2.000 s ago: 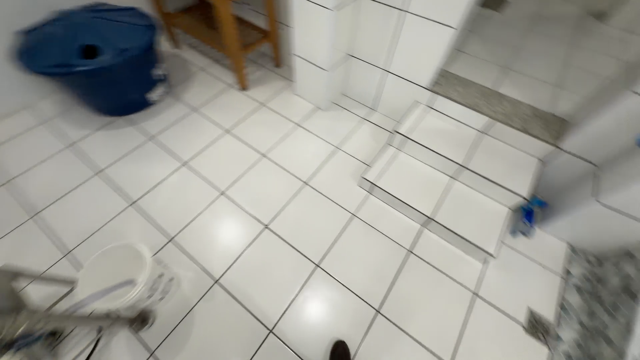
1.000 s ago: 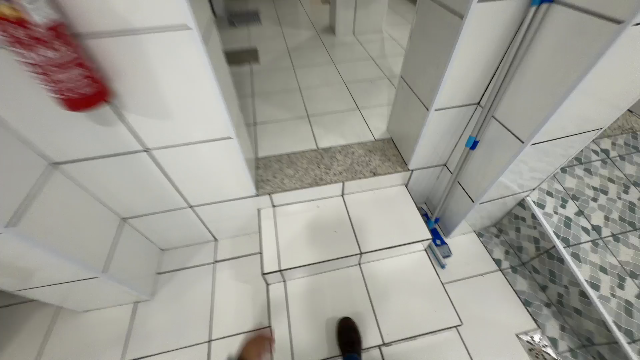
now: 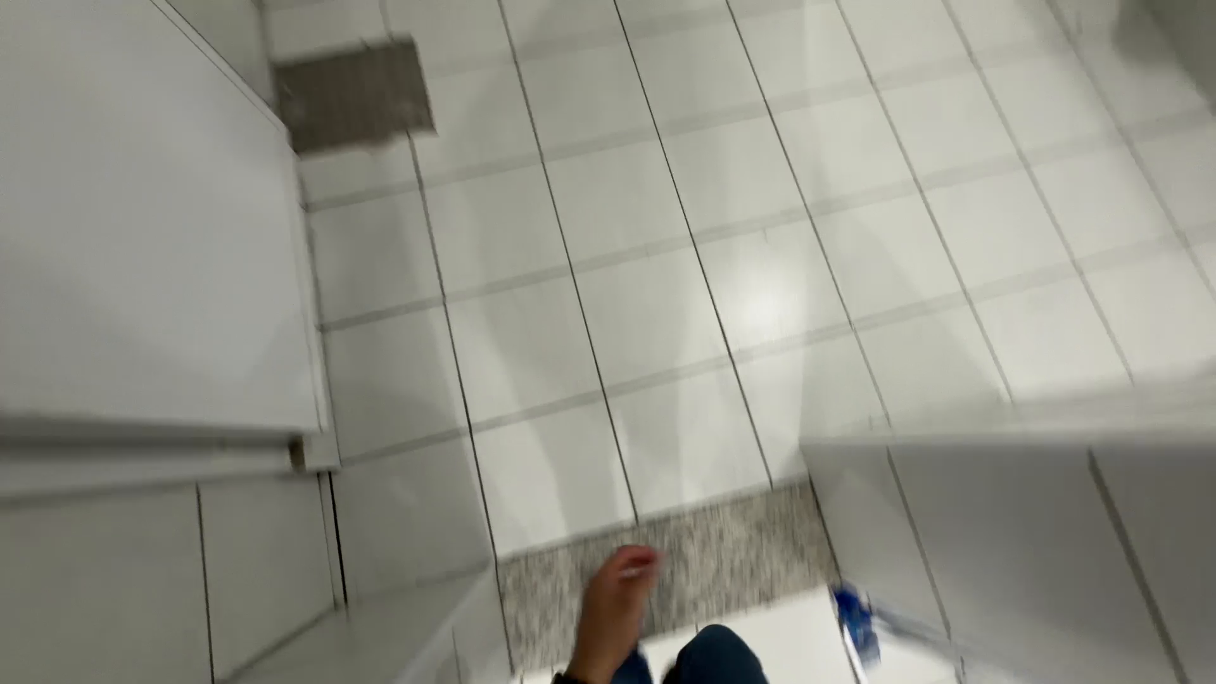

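My left hand (image 3: 617,603) shows at the bottom centre, blurred, over the speckled stone threshold (image 3: 736,546) of a doorway. A dark band sits at its wrist. Its fingers look loosely curled; no object is visible in it, though the blur hides the fingers' exact pose. My knee in dark blue trousers (image 3: 717,655) is just right of the hand. My right hand is out of the frame.
Beyond the threshold lies a white tiled floor (image 3: 655,256) with a grey patch (image 3: 356,95). A white panel (image 3: 142,237) stands at left, a tiled wall (image 3: 1026,560) at right. A blue plastic fitting (image 3: 857,622) lies beside the lower right doorway edge.
The view has moved forward to the doorway threshold, which was farther ahead one second ago. The hand at the lower edge now shows more fully. The fire extinguisher and long pole have left the view.
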